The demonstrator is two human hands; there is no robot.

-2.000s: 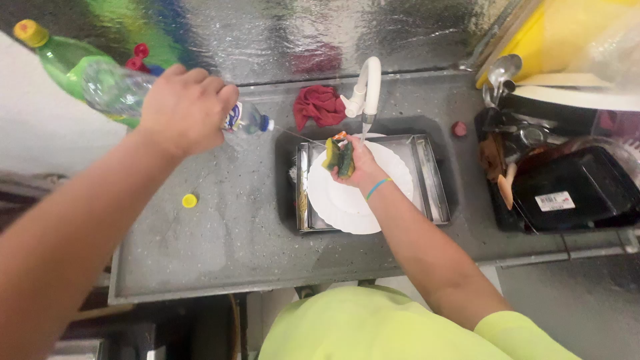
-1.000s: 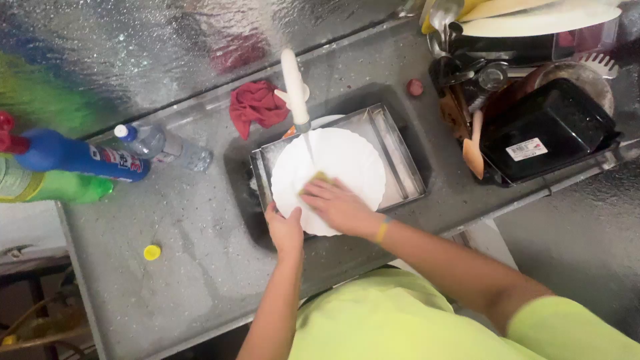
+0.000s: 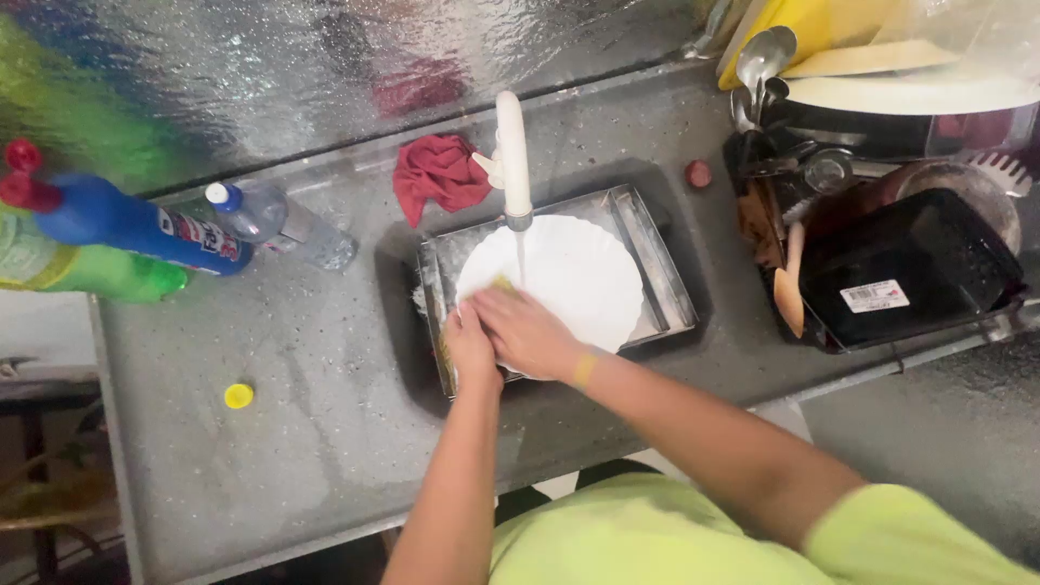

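Observation:
A white scalloped plate (image 3: 581,276) lies over a rectangular metal tray (image 3: 650,260) in the sink, beneath the white faucet (image 3: 513,154), from which a thin stream of water runs. My left hand (image 3: 474,345) grips the plate's lower left edge. Pressed to the plate beside it is my right hand (image 3: 524,329), on a sponge (image 3: 504,284) that is mostly covered by the fingers; its yellowish top edge shows. The two hands touch or nearly touch.
Left on the counter are a clear plastic bottle (image 3: 284,227), a blue bottle (image 3: 146,223), a green bottle (image 3: 106,272) and a yellow cap (image 3: 239,396). A red cloth (image 3: 439,179) lies behind the sink. A rack with a black container (image 3: 910,268), spoons and other dishes stands at right.
The clear bottle, in my left hand two seconds ago, stands or lies by the blue bottle. My left hand has come to the plate. The sponge, earlier held above the plate, is against it.

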